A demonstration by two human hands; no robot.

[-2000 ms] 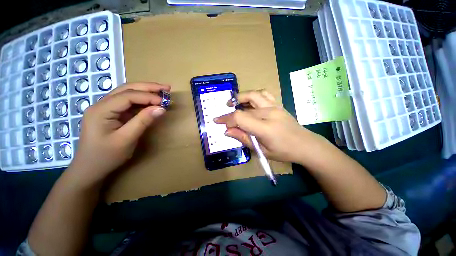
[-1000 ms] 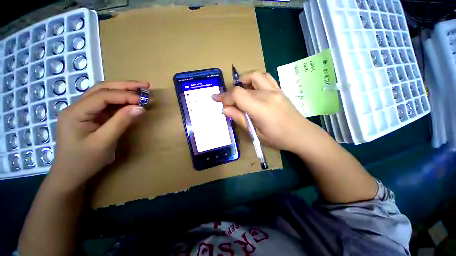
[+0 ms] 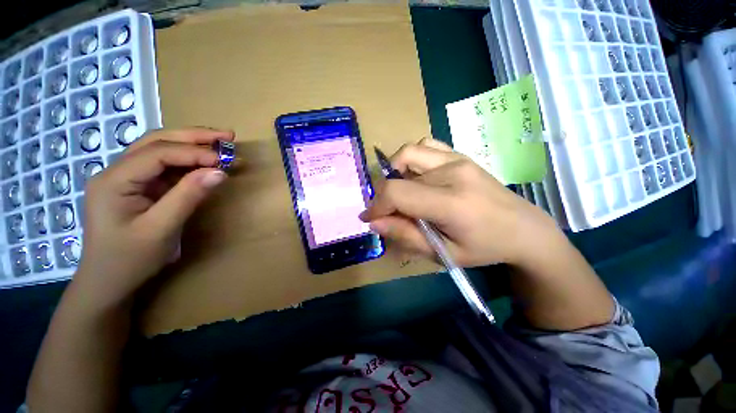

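Note:
My left hand (image 3: 153, 189) pinches a small shiny silver ring (image 3: 226, 154) between thumb and fingers, above the cardboard left of the phone. A black smartphone (image 3: 329, 189) lies on the brown cardboard mat (image 3: 234, 266); its lit screen is pinkish white with a blue top bar. My right hand (image 3: 452, 202) holds a slim clear pen (image 3: 456, 274), dark tip pointing up and left, beside the phone's right edge. A fingertip of the right hand is over the lower right of the screen; whether it touches is unclear.
A white tray (image 3: 148, 77) of round shiny pieces stands at the left. Stacked white trays (image 3: 569, 173) at the right are partly filled, with a green handwritten note (image 3: 499, 133) on their near-left edge. More white trays (image 3: 721, 137) show at the far right.
The view has shifted, so things sit further left. The screen went from white to pinkish. My right hand moved down the screen, and the pen swung, its rear end now further right.

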